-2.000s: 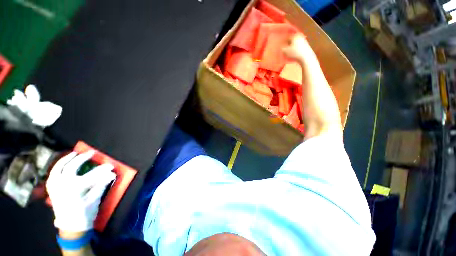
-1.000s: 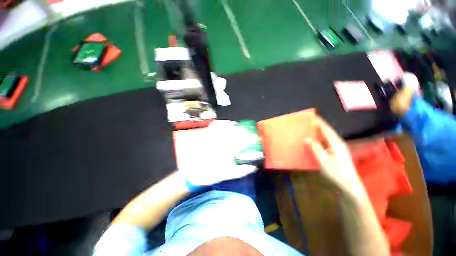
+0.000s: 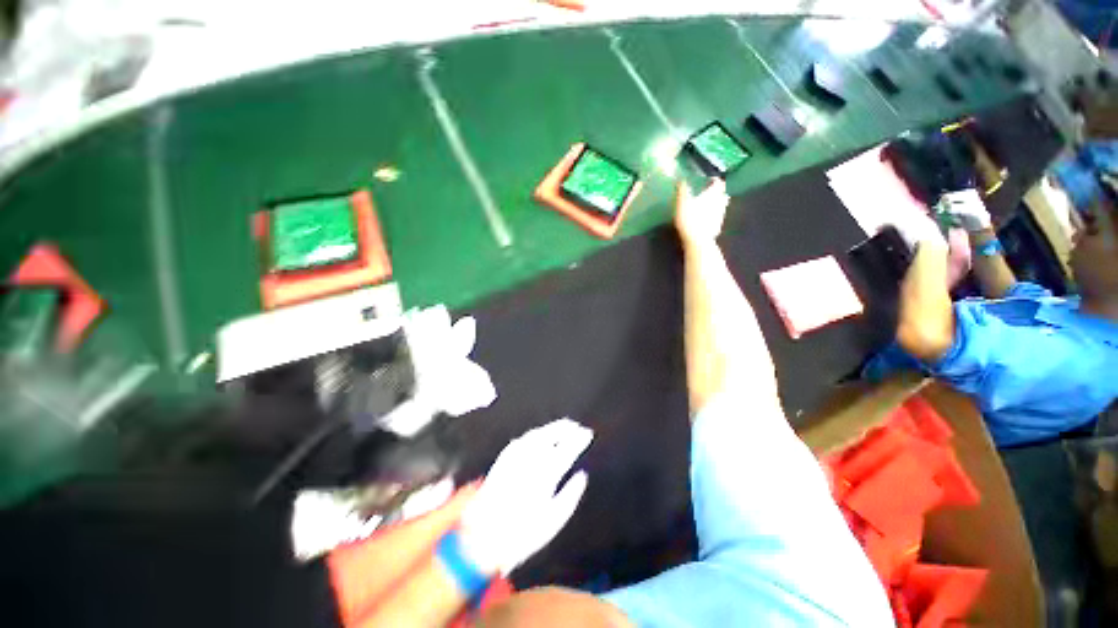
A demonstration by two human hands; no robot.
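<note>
My left hand (image 3: 527, 497), in a white glove with a blue wrist strap, is empty above the black mat, its thumb apart from the fingers. A red-orange foam pad (image 3: 380, 564) lies partly under my left wrist. My bare right hand (image 3: 701, 209) reaches forward to the green belt, its fingertips at the near edge of a circuit board unit (image 3: 717, 147); whether they grip it is unclear. Another circuit board unit (image 3: 598, 182) lies on a tilted foam pad to its left.
The screw feeder (image 3: 313, 331) and a limp white spare glove (image 3: 448, 368) are left of centre. A carton (image 3: 1005, 528) of red-orange pads is at the lower right. A pink pad (image 3: 812, 296) lies on the mat. A neighbouring worker in blue (image 3: 1030, 362) works at the right.
My right hand has let go of the red-orange pad and moved forward to the belt. My left hand has come off the board unit. The view has shifted.
</note>
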